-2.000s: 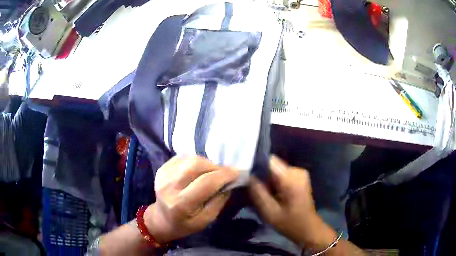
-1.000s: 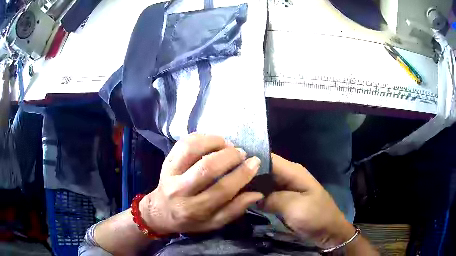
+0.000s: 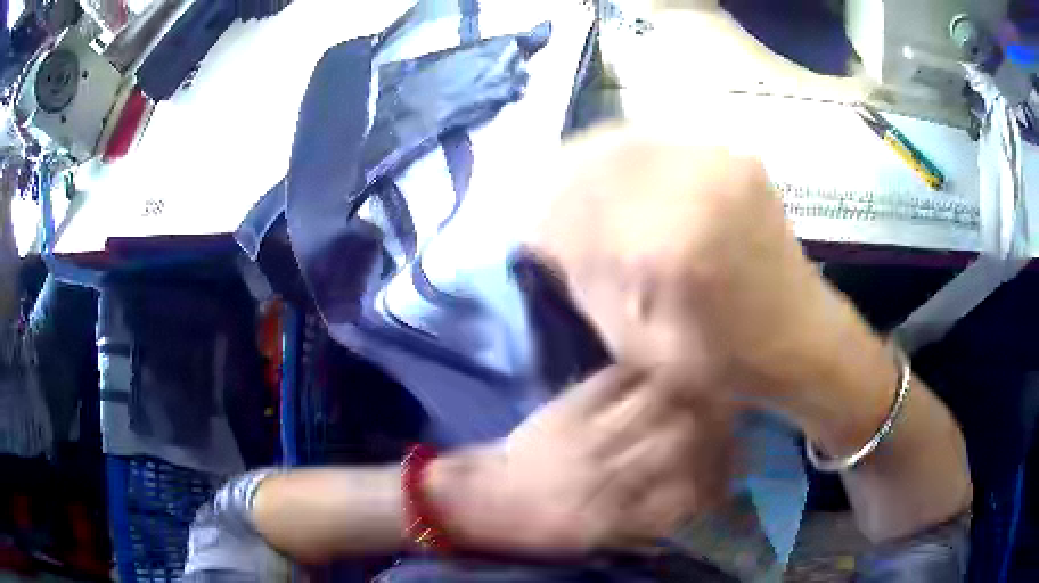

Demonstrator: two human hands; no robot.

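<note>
The navy garment panel with pale grey backing [image 3: 473,273] lies over the table's front edge and hangs towards my lap, its lower part folded and bunched. The dark pocket bag [image 3: 439,97] lies wrinkled on its grey side. A navy facing [image 3: 325,148] curves along its left side. My left hand [image 3: 592,467] is blurred, low at the centre, by the panel's lower edge. My right hand [image 3: 672,228] is blurred, above it and over the panel's right side. The hands overlap, and their fingertips are unclear, so any grip is hidden.
Thread snips [image 3: 906,150] lie on the white table [image 3: 786,131] at the right, behind the printed ruler. The cream machine [image 3: 911,46] stands at the upper right. A white cloth strip [image 3: 1003,171] hangs at the right end. A blue crate [image 3: 154,512] is at the lower left.
My right hand has moved up over the panel, and my left hand has moved right and lower. The panel's lower part, held straight before, is now folded and bunched. The pocket bag is more crumpled.
</note>
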